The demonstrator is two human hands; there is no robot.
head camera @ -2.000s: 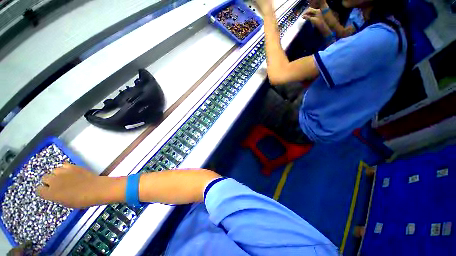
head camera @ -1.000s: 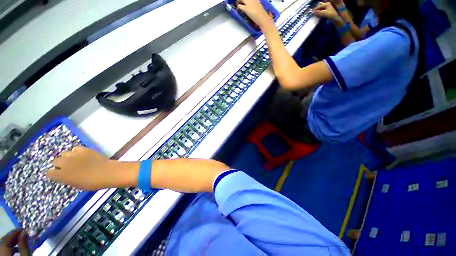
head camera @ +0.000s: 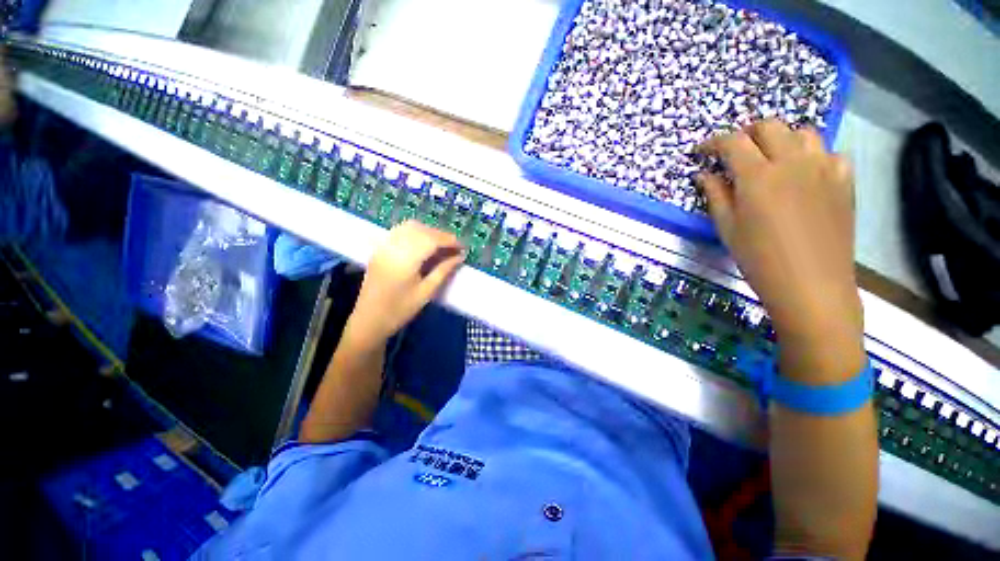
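A blue component tray (head camera: pixel 526 104) is heaped with small silvery cylinders that look like electrolytic capacitors (head camera: pixel 658 99). My right hand (head camera: pixel 784 208), with a blue wrist band (head camera: pixel 820 389), reaches over the tray's near right part, its curled fingertips down among the loose parts. Whether it grips any is hidden. My left hand (head camera: pixel 406 274) is at the near edge of the line of green printed circuit boards (head camera: pixel 483 236), thumb and fingers bent close together. I cannot tell if anything small is between them. Metal-shell connectors (head camera: pixel 570 243) repeat along the boards' far edge.
The white line rail (head camera: pixel 548 329) runs diagonally across the view. A black moulded object (head camera: pixel 952 225) lies beyond the tray at right. A blue side bin (head camera: pixel 148 236) with a clear plastic bag (head camera: pixel 208 274) is below the line at left. Blue crates (head camera: pixel 126 493) are at lower left.
The view has swung left and down, so the tray now shows at upper right and the neighbouring worker has left the picture. My left hand now shows by the boards; my right hand is still over the tray.
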